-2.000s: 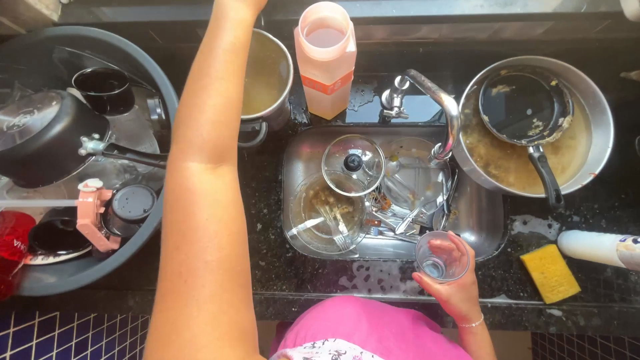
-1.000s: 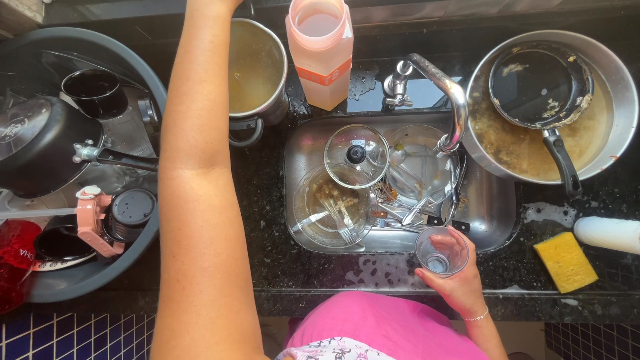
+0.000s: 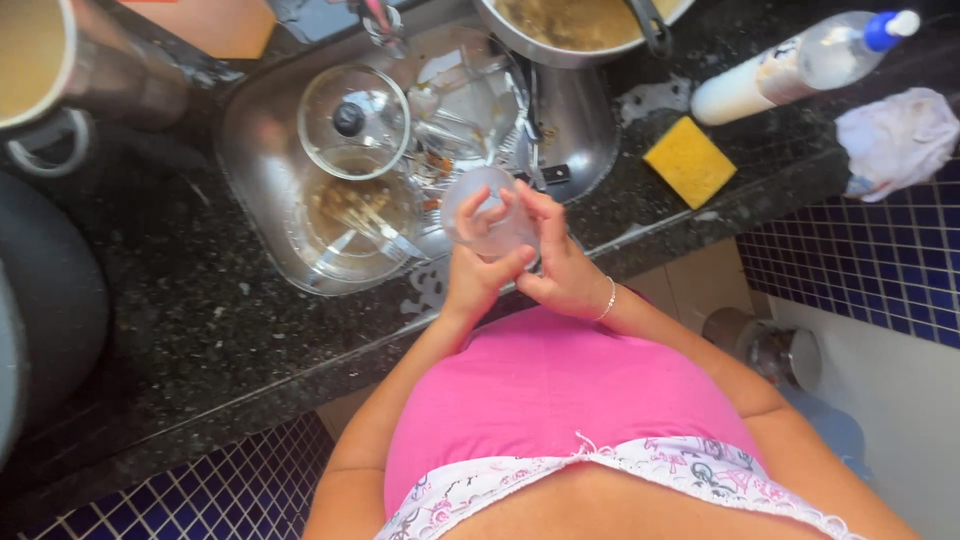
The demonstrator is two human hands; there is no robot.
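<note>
A clear plastic cup (image 3: 480, 202) is held between both hands over the sink's front edge. My left hand (image 3: 484, 262) grips it from the left, its fingers seen through the cup. Around its right side curls my right hand (image 3: 559, 259), with a thin bracelet at the wrist. Behind the cup, the steel sink (image 3: 259, 180) holds a glass lid (image 3: 356, 124) with a black knob, a clear bowl (image 3: 307, 225) of murky water with forks, and a pile of cutlery (image 3: 517, 142).
On the dark granite counter (image 3: 202, 322) a yellow sponge (image 3: 690, 163), a white-filled bottle (image 3: 795, 71) with blue cap and a white cloth (image 3: 896, 142) lie right. A pan of murky liquid (image 3: 547, 56) stands behind; a pot (image 3: 71, 82) and a large grey tub (image 3: 45, 315) are left.
My left arm, earlier stretched far forward, has come back, and the left hand now holds the cup together with the right. The view has turned and moved down and right.
</note>
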